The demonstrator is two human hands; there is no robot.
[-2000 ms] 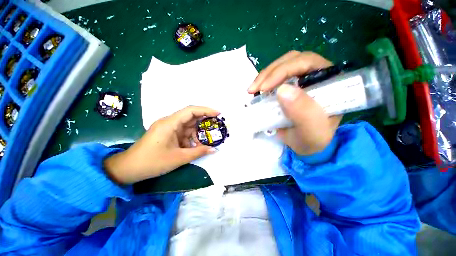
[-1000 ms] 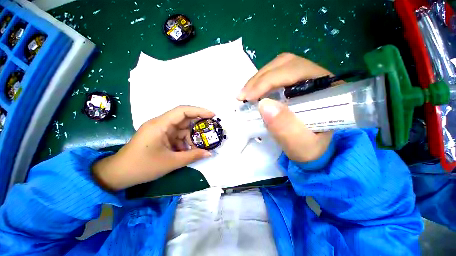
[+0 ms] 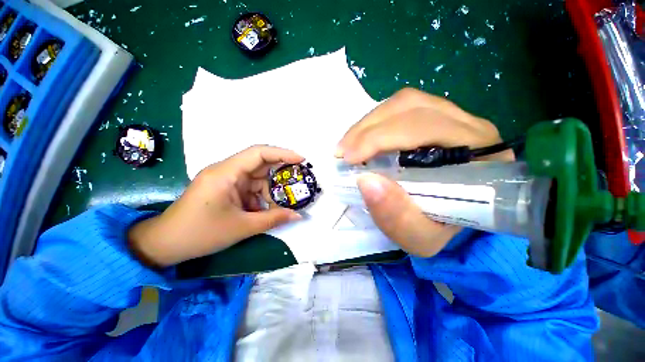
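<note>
My left hand [image 3: 233, 198] holds a round electronic module [image 3: 293, 186] by its edges between thumb and fingers, its parts facing up, over the white paper sheet [image 3: 262, 113]. My right hand [image 3: 424, 155] holds a clear dispensing syringe [image 3: 467, 198] with a white label and a green adapter [image 3: 562, 194] at its rear end. A slim black piece with a black cord [image 3: 452, 154] lies along the syringe. The syringe's front end points left toward the module with a gap between them; the very tip is hard to make out against the paper.
Two more modules lie on the green bench, one beyond the paper [image 3: 254, 33] and one left of it [image 3: 138, 146]. A blue compartment tray [image 3: 74, 78] with modules stands at the left. A red tray [image 3: 601, 78] with shiny bags stands at the right. White scraps litter the bench.
The syringe's rear end has swung down toward me, and its front end now lies more level with the module. My left hand still holds the module in nearly the same place.
</note>
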